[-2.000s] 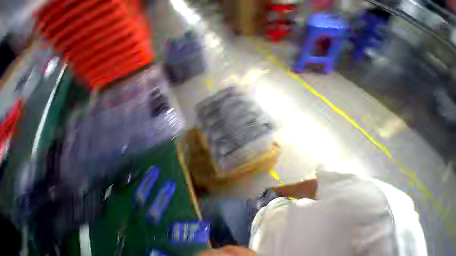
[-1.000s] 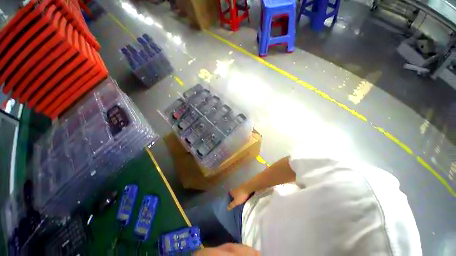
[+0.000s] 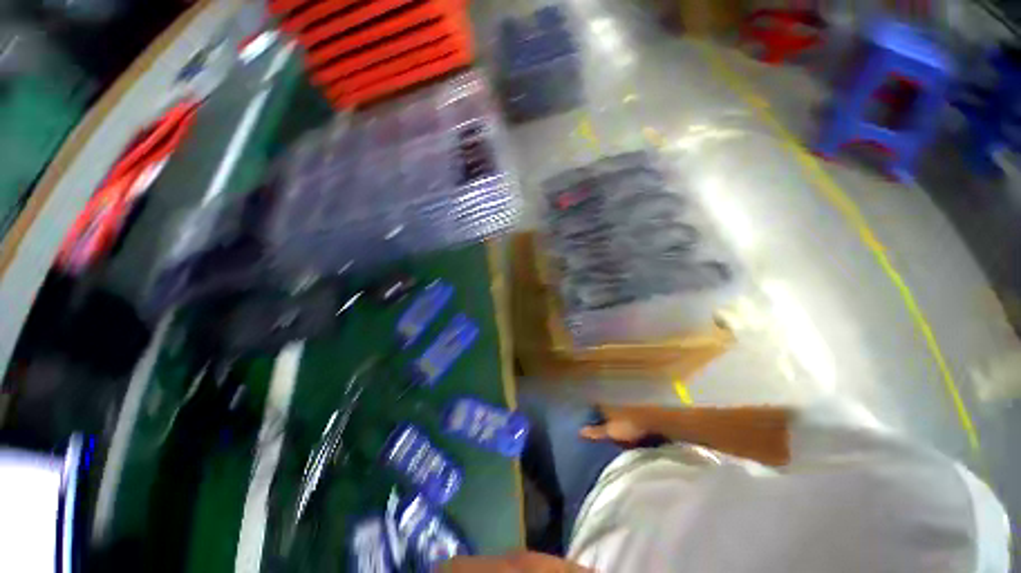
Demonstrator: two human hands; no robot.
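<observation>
Several blue handheld devices, one of them near the bench edge, lie on the green bench top, with thin leads among them. Two sit further up, below the clear trays; others lie lower and are blurred. My left hand is at the bottom edge, mostly cut off, close to the lowest devices; its fingers cannot be made out. My right hand is low over my lap, off the bench, small and blurred, with no device visible in it.
Stacked clear trays stand on the bench, with red-orange trays beyond. A black keyboard and bright monitor are left. A floor tray of dark units sits on a cardboard box. Blue stool stands far right.
The view has swung, bringing more of the bench, more blue devices and the monitor into sight. My right hand stays low by my lap; my left stays at the bottom edge.
</observation>
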